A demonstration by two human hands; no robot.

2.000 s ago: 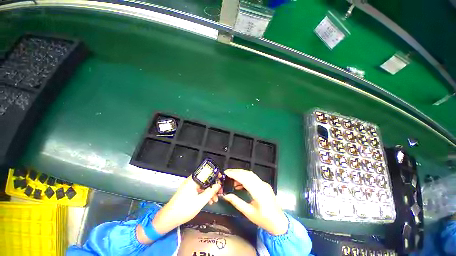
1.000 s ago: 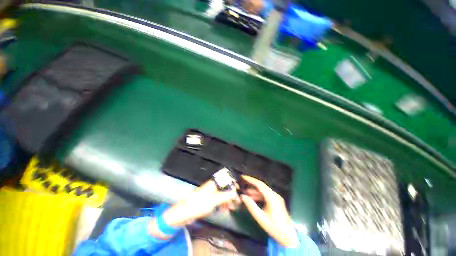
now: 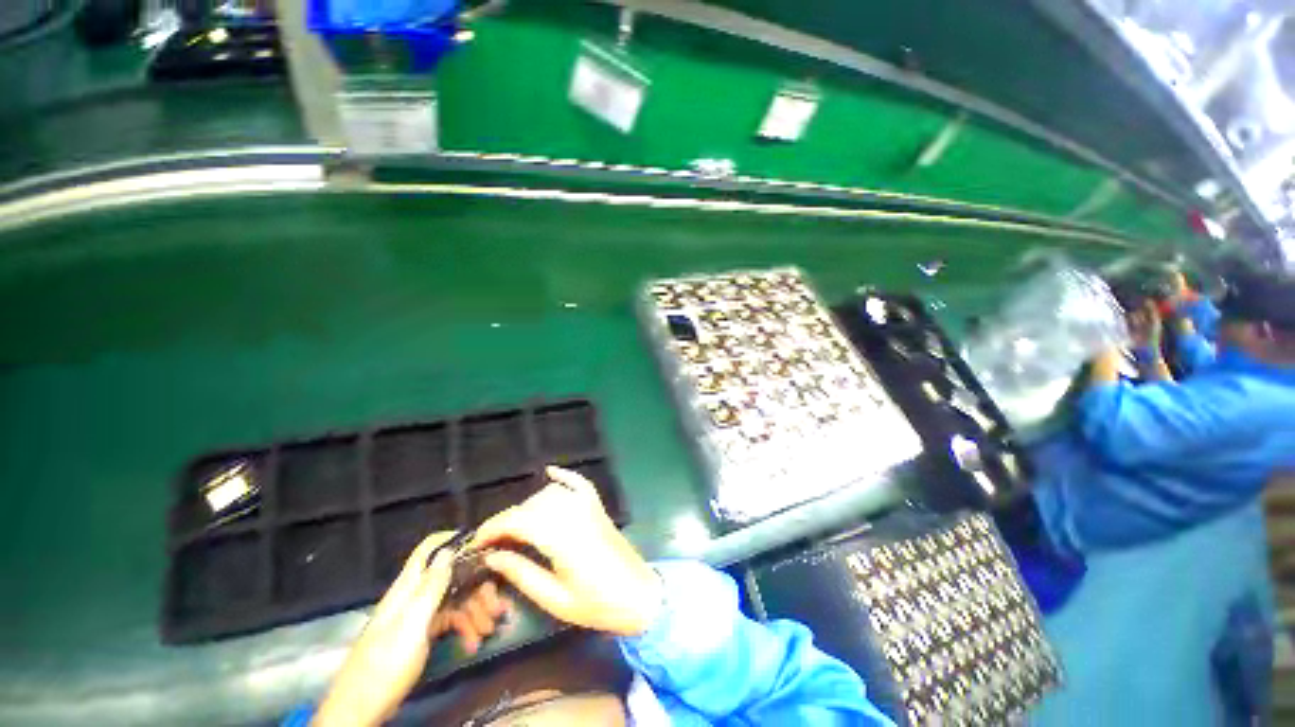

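Observation:
My left hand and my right hand meet at the near edge of the black foam tray. Between their fingertips is a small dark electronic unit, mostly hidden by the fingers; its bright face does not show. Whether my right hand also pinches a separate small part cannot be told. Another electronic unit with a bright face sits in the far left pocket of the foam tray.
A blister tray stack stands to the right, a second packed tray at the lower right. A long black tray lies beyond. At far right, a person in blue handles clear plastic. Tags hang above.
The view has swung right, bringing the neighbour and second packed tray into sight; the yellow and large black trays have left it. The held unit has turned, so its bright face no longer shows.

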